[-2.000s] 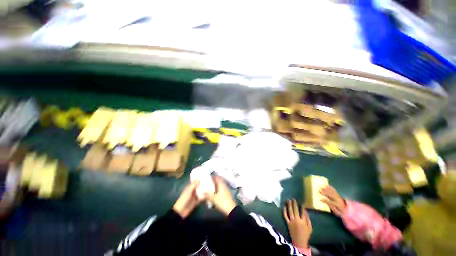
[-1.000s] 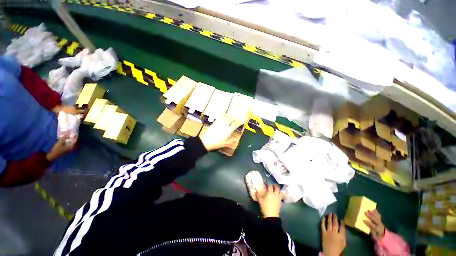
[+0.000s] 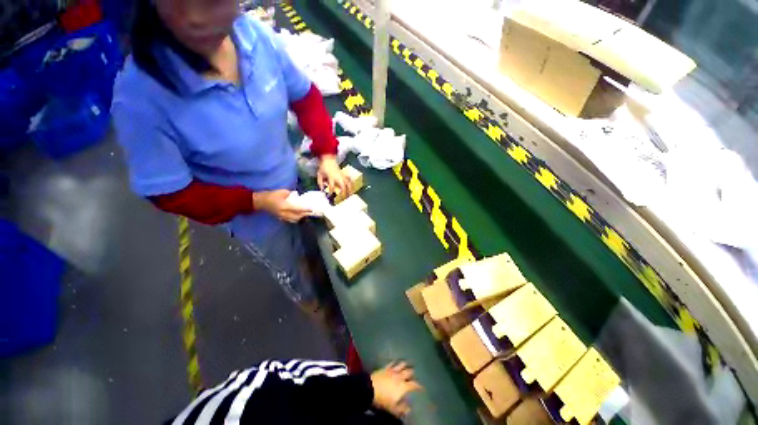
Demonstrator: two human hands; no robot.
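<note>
My left hand (image 3: 396, 388) is at the bottom centre, over the near edge of the green belt (image 3: 386, 311), fingers apart, with nothing seen in it. Just right of it stands a slanted row of open cartons (image 3: 519, 319), pale yellow outside and brown inside, with their flaps standing out. A white piece (image 3: 613, 403) shows at the near end of the row. My right hand is out of the picture.
A person in a blue shirt (image 3: 241, 116) stands at the belt's left edge, holding a white item (image 3: 309, 202) beside closed yellow cartons (image 3: 357, 251). White bags (image 3: 382, 148) lie beyond. A large carton (image 3: 553, 66) sits on the shelf. Blue crates (image 3: 71, 124) stand on the floor.
The view has swung left. My left hand has left the open cartons and is now at the belt's near edge. My right hand, the bag heap and the pink-sleeved person have gone out of view.
</note>
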